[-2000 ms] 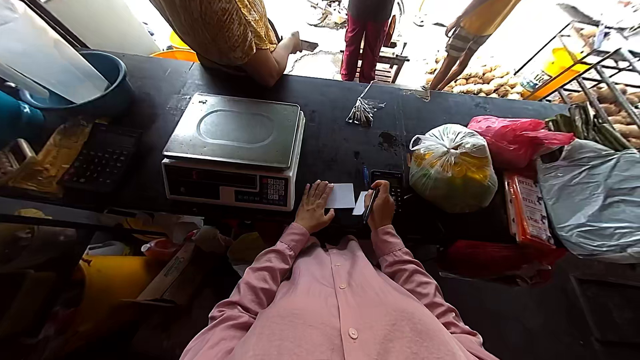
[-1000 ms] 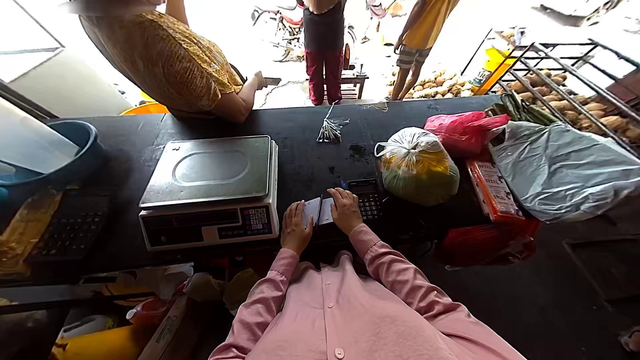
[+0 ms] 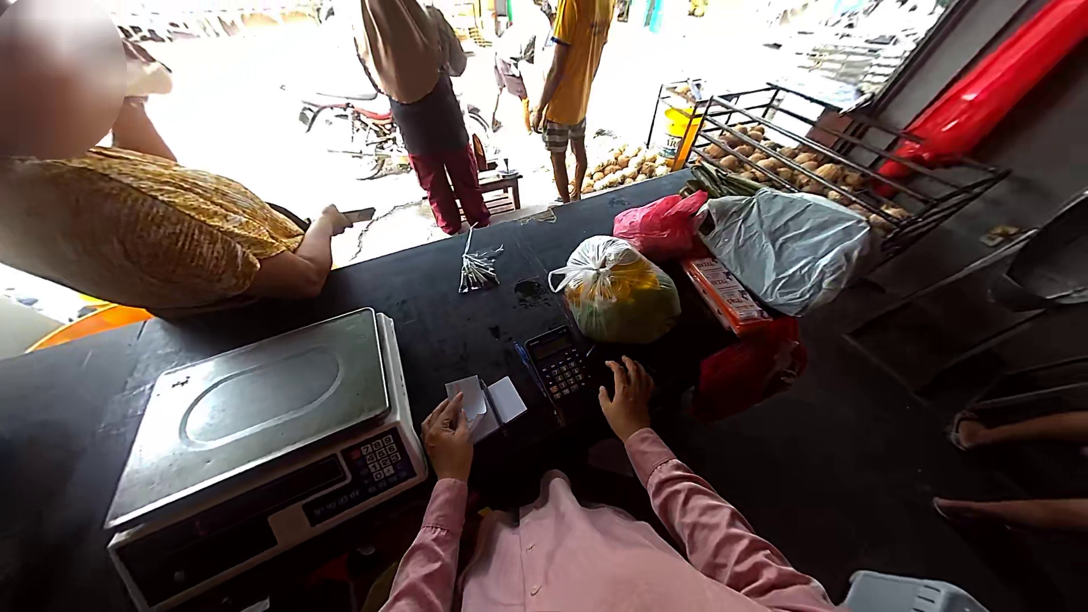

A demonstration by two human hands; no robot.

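Note:
My left hand (image 3: 448, 433) rests at the left edge of a small open notebook (image 3: 480, 406), its fingers on a lifted white page; whether they pinch the page I cannot tell. To the notebook's right lie a blue pen (image 3: 533, 369) and a black desk calculator (image 3: 558, 364). My right hand (image 3: 627, 393) is just right of the calculator, fingers apart, holding nothing. Beyond it sits a knotted clear plastic bag (image 3: 620, 293) with yellow and green contents. A digital weighing scale (image 3: 280, 382) stands left of my left hand.
The black counter (image 3: 408, 297) holds a bundle of thin strands (image 3: 478, 268), a pink plastic bag (image 3: 660, 225), a grey plastic bag (image 3: 786, 246) and an orange-and-white box (image 3: 725, 293). A person in a patterned yellow top (image 3: 161, 225) leans at the far left edge. A metal rack (image 3: 816, 161) stands beyond.
My right hand has left the notebook and moved right, past the calculator. Two seconds ago it held a pen. My left hand stays by the notebook. The view has swung right.

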